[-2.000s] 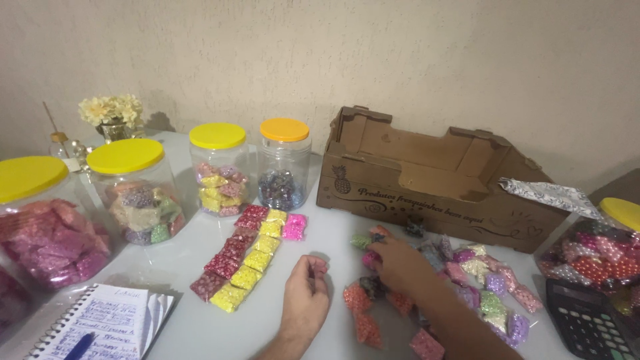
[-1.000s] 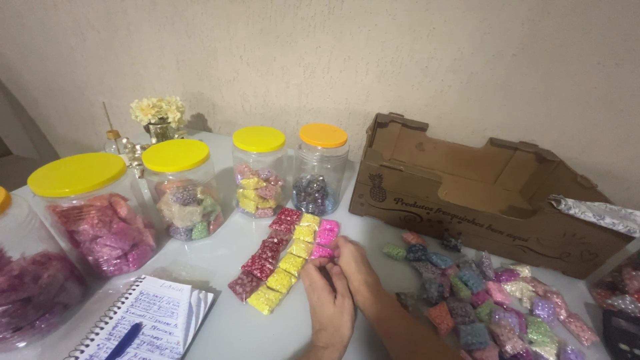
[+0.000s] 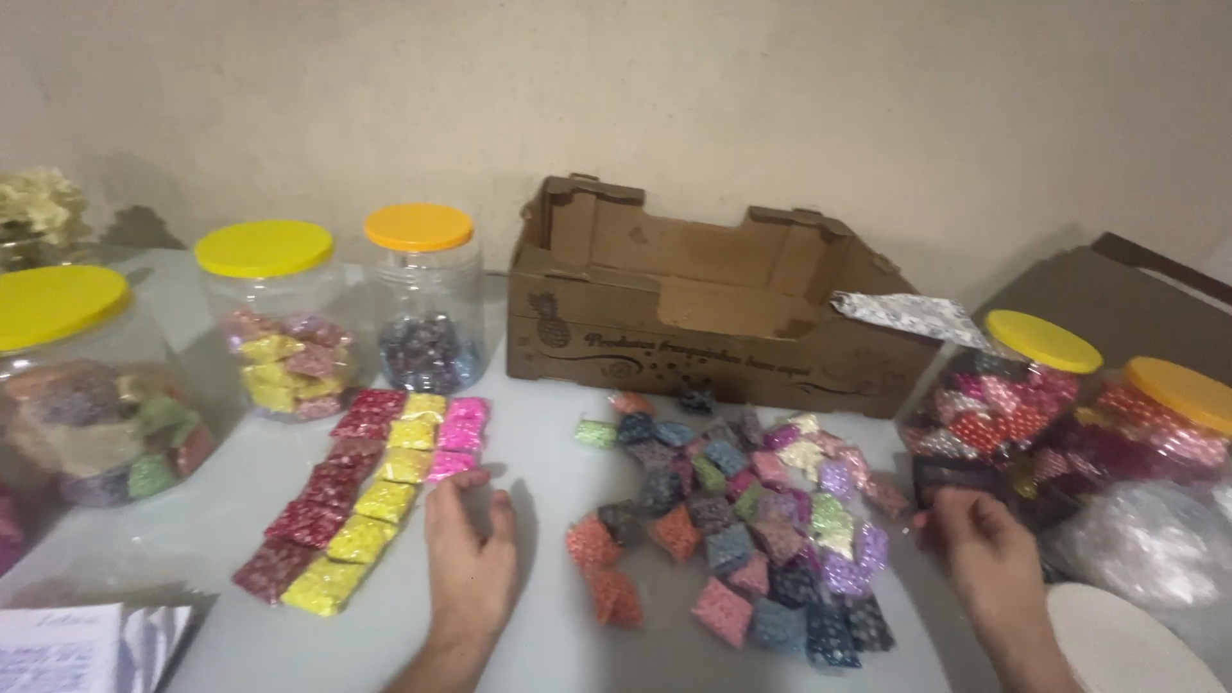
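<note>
My left hand (image 3: pixel 472 553) rests on the table with fingers curled and apart, its fingertips at the lowest bright pink bead packet (image 3: pixel 450 466). Beside that short pink column run a column of yellow bead packets (image 3: pixel 359 542) and one of dark red packets (image 3: pixel 310 521). At the right, my right hand (image 3: pixel 982 549) is beside the loose pile of mixed-colour bead packets (image 3: pixel 731 547), near a dark calculator (image 3: pixel 958 474). Its fingers are bent and blurred; whether something small is between them cannot be told.
Behind the pile stands an open cardboard box (image 3: pixel 712 351), a foil-like strip (image 3: pixel 910 316) on its right corner. Lidded jars of packets (image 3: pixel 289 361) stand left, more jars (image 3: pixel 1006 395) right. A clear plastic bag (image 3: pixel 1150 544) lies at right, a notebook (image 3: pixel 67 645) at lower left.
Both hands were together at the pink packets a second ago; my right hand has moved far right, past the pile. The pink column is longer than two seconds ago. The view has swung right.
</note>
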